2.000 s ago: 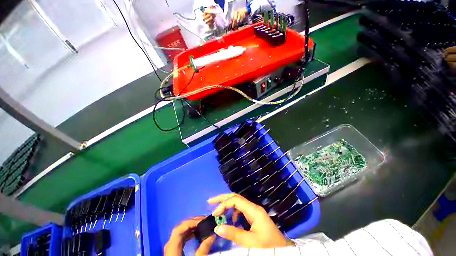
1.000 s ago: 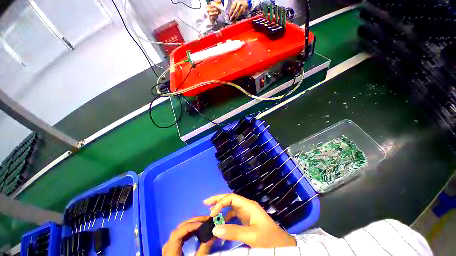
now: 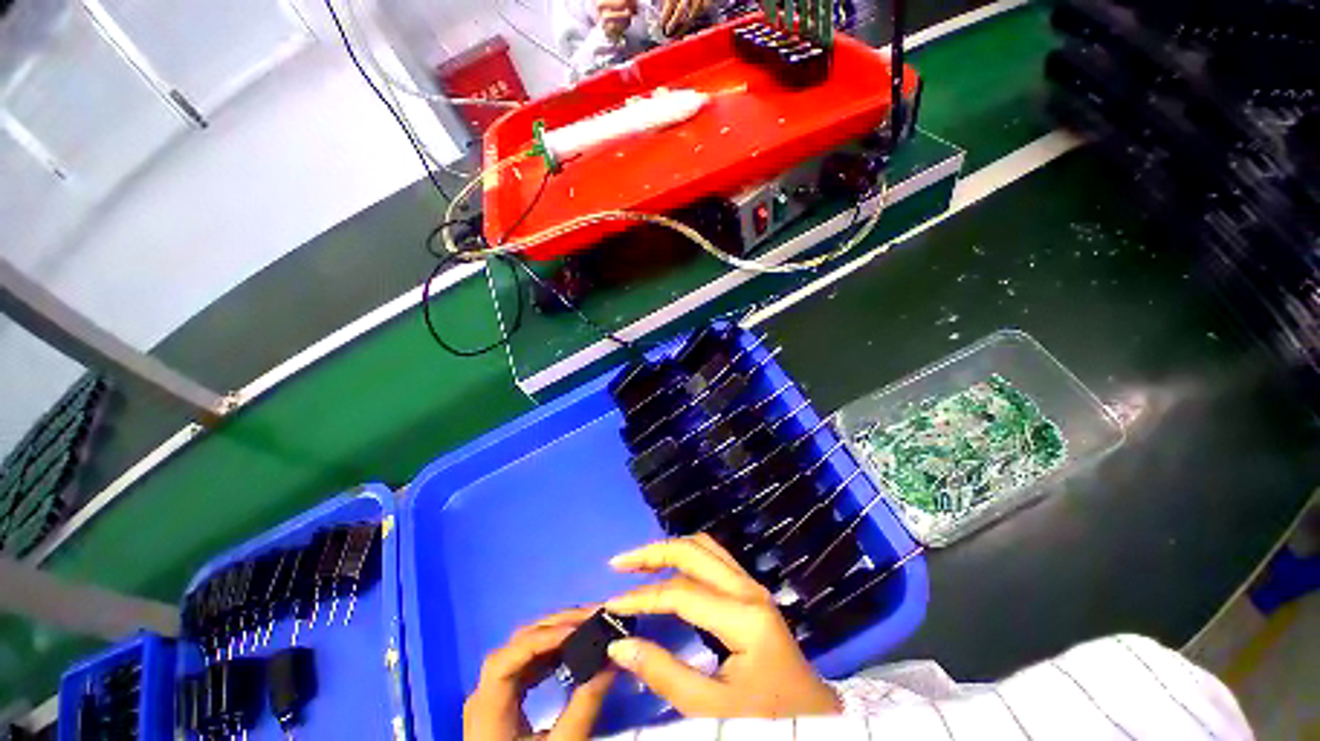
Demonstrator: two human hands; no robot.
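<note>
A black plastic housing [image 3: 588, 647] is held over the lower part of the middle blue tray [image 3: 507, 507]. My left hand [image 3: 524, 675] grips it from the left, cut off by the bottom edge. My right hand [image 3: 720, 625] touches its right end with thumb and fingers; a thin pale edge shows at that end, and my fingertips partly hide it. Whether the green board is inside cannot be told. Rows of black housings [image 3: 705, 460] with thin metal pins lie along the tray's right side.
A clear box [image 3: 1096, 432] of green circuit boards [image 3: 963, 449] sits to the right. A red tray [image 3: 652, 174] with a white syringe [image 3: 630, 123] is beyond. Two blue trays of housings [image 3: 291, 683] are left. Black stacks stand upper right; a person's hands [image 3: 680, 12] show at the top.
The green board seen at the housing's end between my fingers no longer shows. The housing is tilted differently, and my right fingers have shifted over its end. The view has shifted slightly.
</note>
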